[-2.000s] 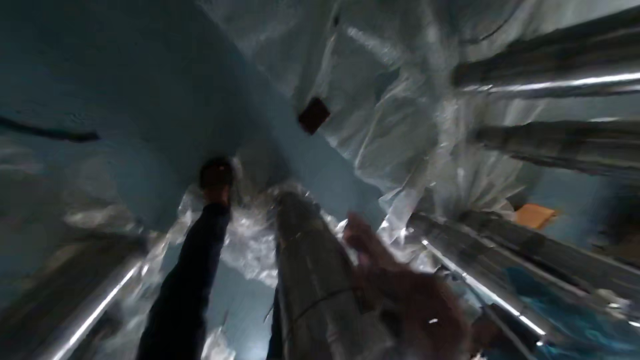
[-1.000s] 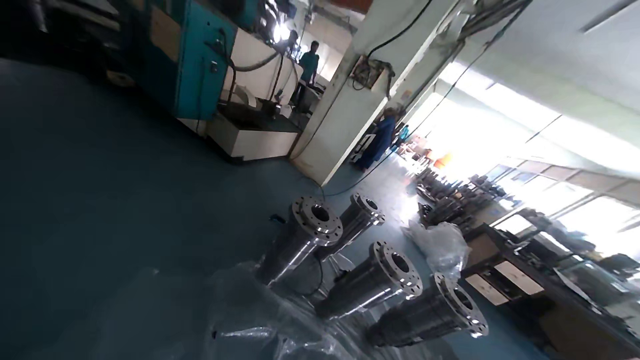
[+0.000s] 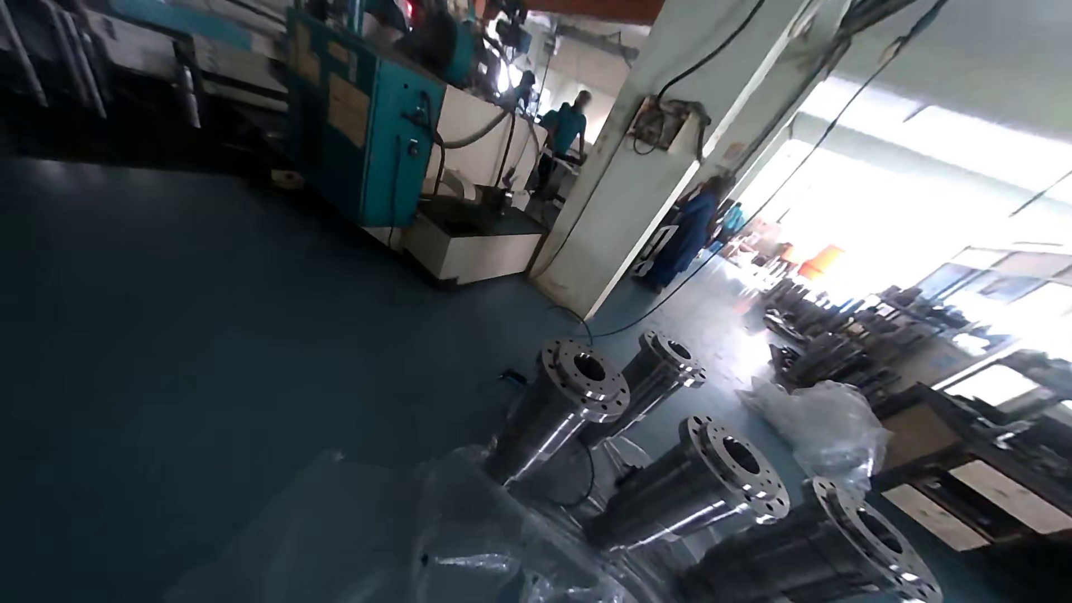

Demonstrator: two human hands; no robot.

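Neither of my hands shows in the head view now. Several flanged steel cylinders stand on the floor at the lower right: one [image 3: 553, 419] at the left of the group, a slimmer one [image 3: 641, 389] behind it, one [image 3: 670, 494] nearer the middle, and one [image 3: 796, 553] cut off by the lower edge. Each has a bore and a ring of bolt holes in its top flange. Clear plastic sheeting [image 3: 469, 528] lies around and in front of their bases. A thin black cable loops between them.
A teal machine cabinet [image 3: 368, 134] and a pale pillar [image 3: 628, 193] stand beyond. A person in teal [image 3: 569, 126] and another in dark blue [image 3: 687, 230] are farther back. Bundled plastic [image 3: 825, 427] lies beside a workbench [image 3: 971, 486]. A cable [image 3: 662, 306] runs from overhead to the floor.
Two seconds ago both hands were low among the cylinders and plastic; they are out of view in the two later frames. The view has swung up to the room.
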